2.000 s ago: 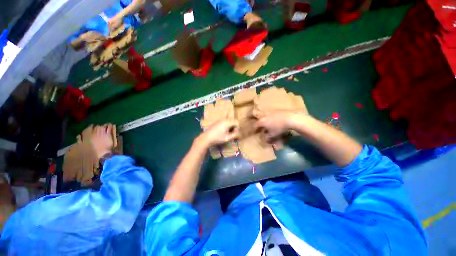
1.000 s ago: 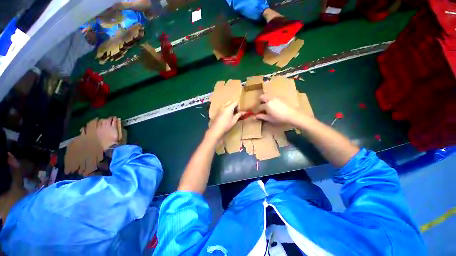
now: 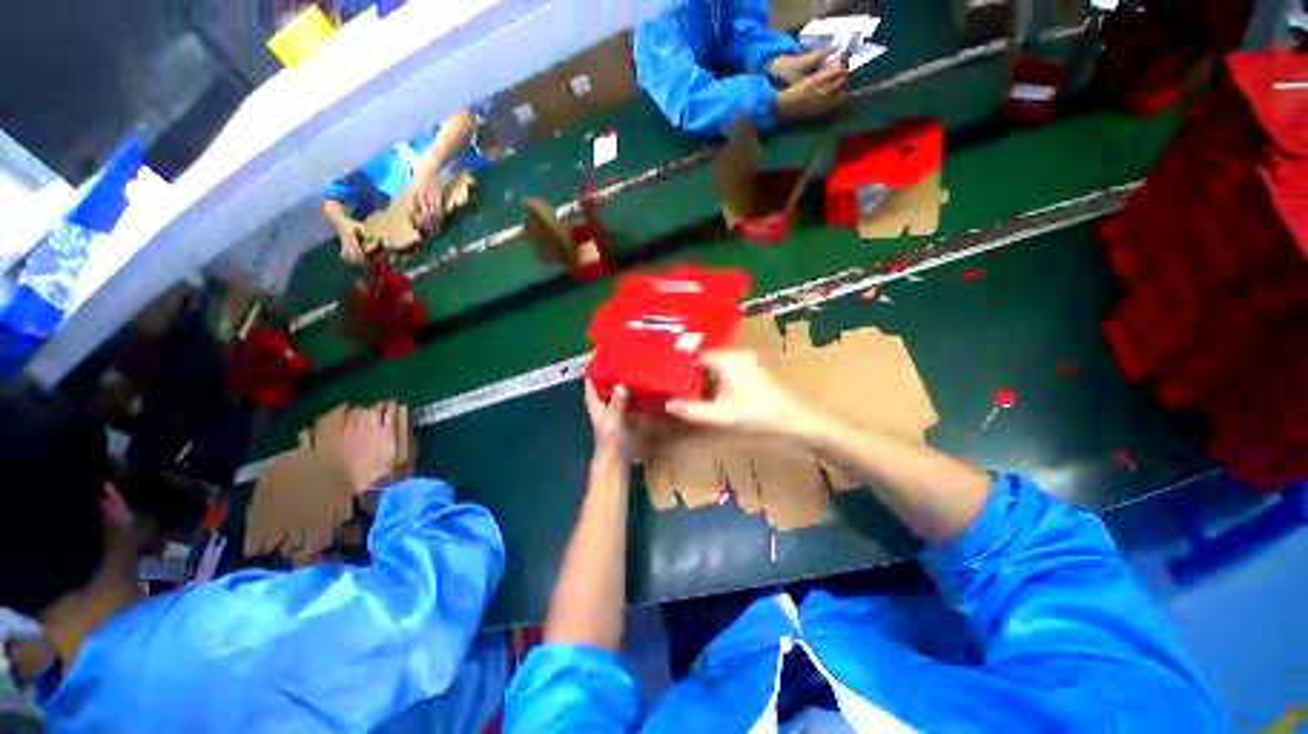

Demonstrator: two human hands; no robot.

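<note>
A part-folded box [image 3: 663, 344], red side showing with white print, is held up between my two hands, above the far left part of the blank pile. It is slightly blurred. My left hand [image 3: 610, 417] grips its lower left side. My right hand [image 3: 735, 399] grips its lower right corner. The brown box blanks [image 3: 846, 394] lie in a loose pile on the dark green worktop, partly hidden by my right hand and forearm.
Folded boxes [image 3: 882, 172] stand on the green belt beyond the metal rail [image 3: 502, 390]. A tall red blank stack [image 3: 1198, 301] is at right. A neighbour's hand [image 3: 376, 447] rests on brown blanks at left. A person opposite holds white sheets [image 3: 844, 40]. Red scraps [image 3: 1004, 399] lie on the worktop.
The box, earlier worked brown side up on the pile, is now raised with its red side showing. My hands have moved to its sides. The worker opposite now holds white sheets.
</note>
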